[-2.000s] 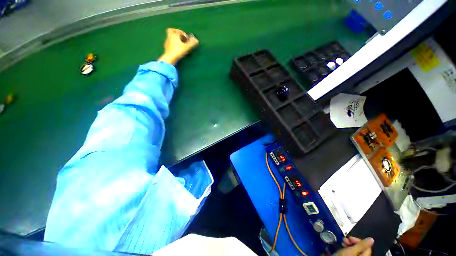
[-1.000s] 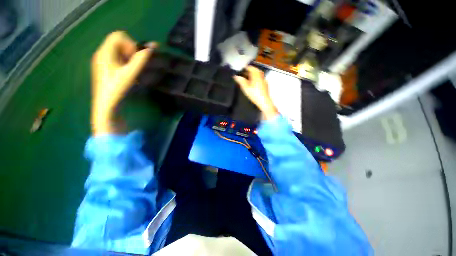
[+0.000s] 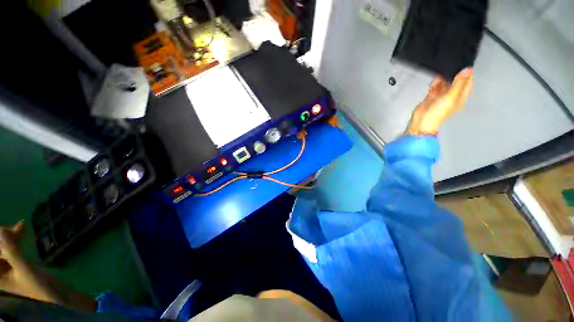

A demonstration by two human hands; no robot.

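Note:
My right hand [image 3: 438, 104] is raised at the upper right and holds a black tray [image 3: 444, 38] by its lower end, in front of the grey panel. The top of this tray is cut off and its pockets do not show. A second black tray [image 3: 94, 196] lies at the left, partly over the green belt, with silvery round units [image 3: 135, 173] in several pockets. My left hand [image 3: 9, 255] is at the left edge, blurred and cut off, left of this tray and apart from it. Whether it holds anything does not show.
The control box [image 3: 283, 75] has a white paper sheet [image 3: 226, 104] on top and an orange cable [image 3: 277, 170] across its blue front. Orange fixture nests [image 3: 156, 56] and lit machine parts stand behind. A white tag [image 3: 121, 93] hangs by a white post. Cartons [image 3: 547, 188] are at the right.
The view has turned right. The black tray that was between both hands is gone from there; my right hand now holds one at the right. A filled tray now lies at the left.

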